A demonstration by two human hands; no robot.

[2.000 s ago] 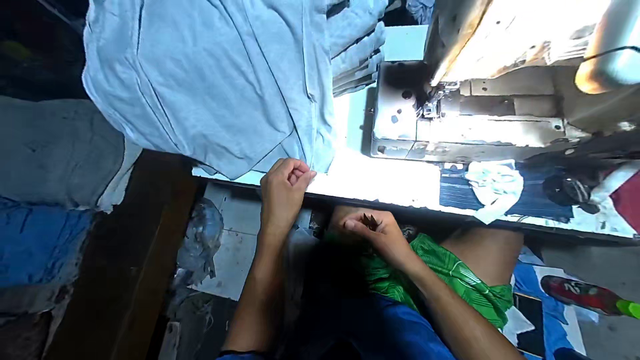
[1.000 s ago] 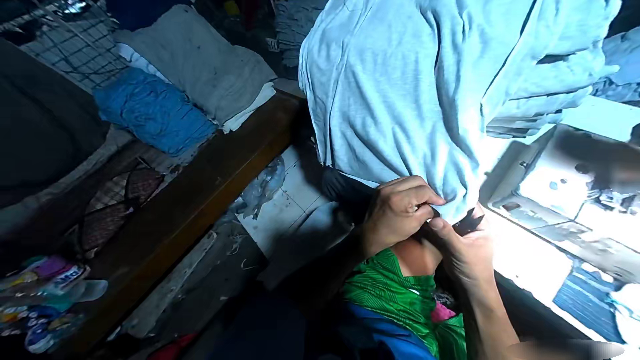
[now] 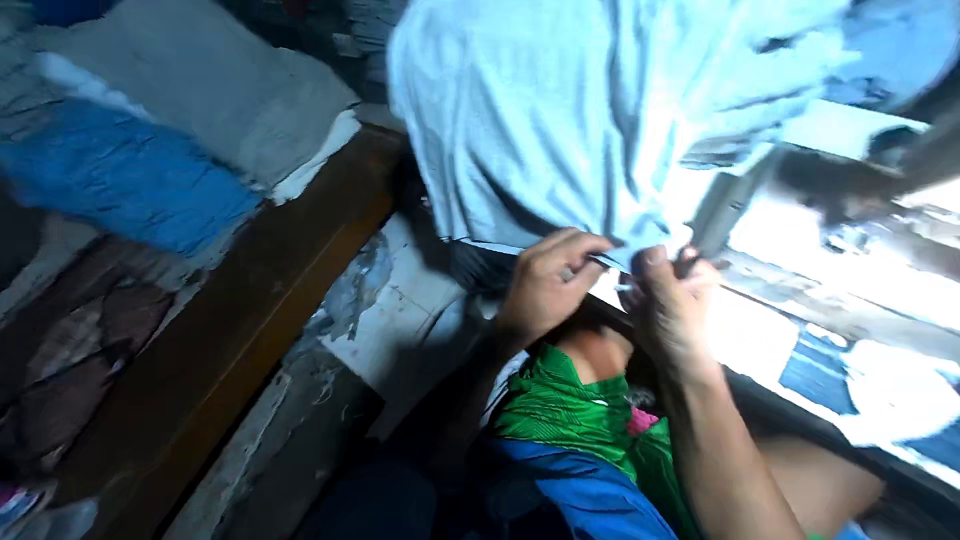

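A light grey-blue fabric garment (image 3: 540, 127) hangs over the front edge of the sewing table. My left hand (image 3: 551, 281) pinches its lower edge between thumb and fingers. Close beside it, my right hand (image 3: 671, 300) is at the same edge, thumb up, with a small dark object (image 3: 686, 262) partly hidden in its fingers. The kind of dark object cannot be told. A small white bit shows between the hands.
The sewing machine (image 3: 847, 217) stands at the right, blurred and glaring. Denim pieces and a white cloth (image 3: 892, 382) lie on the table's right part. A wooden beam (image 3: 247, 322) runs along the left, with blue cloth (image 3: 135, 172) and grey cloth (image 3: 217, 90) beyond it.
The view has swung left. My right hand, near my lap two seconds ago and apart from the garment, has come up to its edge beside my left hand.
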